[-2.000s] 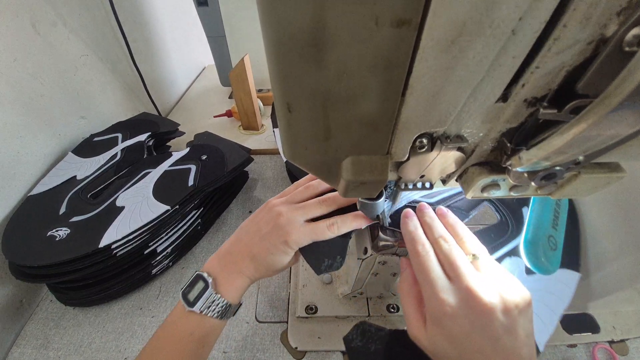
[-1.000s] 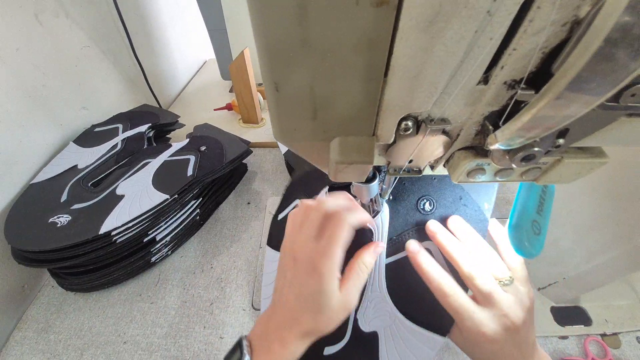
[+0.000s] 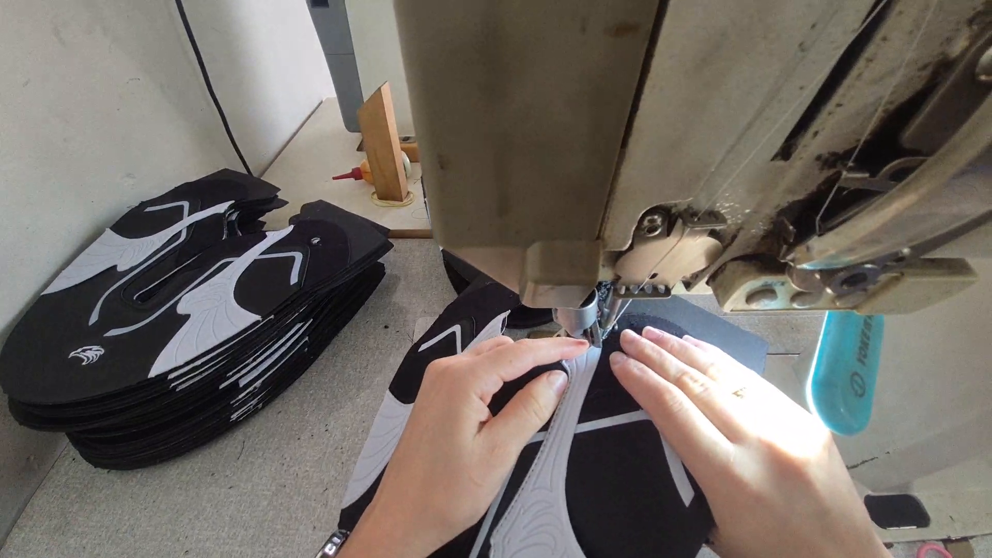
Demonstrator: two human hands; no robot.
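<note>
A black shoe upper piece with white overlays (image 3: 554,457) lies flat under the presser foot (image 3: 590,329) of an industrial sewing machine (image 3: 527,155). My left hand (image 3: 473,434) rests on the piece just left of the foot, index fingertip close to the needle area, thumb bent beside the white strip. My right hand (image 3: 736,426) lies flat on the black part to the right of the foot, fingers together, a ring on one finger. Stitching runs along the edge of the white strip. The needle tip is hard to make out.
A tall stack of similar black and white upper pieces (image 3: 248,333) stands on the left of the grey work surface (image 3: 201,480). Behind are a wooden block (image 3: 384,147) and a red-tipped bottle (image 3: 353,174). A turquoise blade-shaped piece (image 3: 845,372) hangs at the right.
The upper piece has been turned under the foot since the earliest frame, and its white strip now runs toward me. My left hand has moved up beside the foot since a second ago.
</note>
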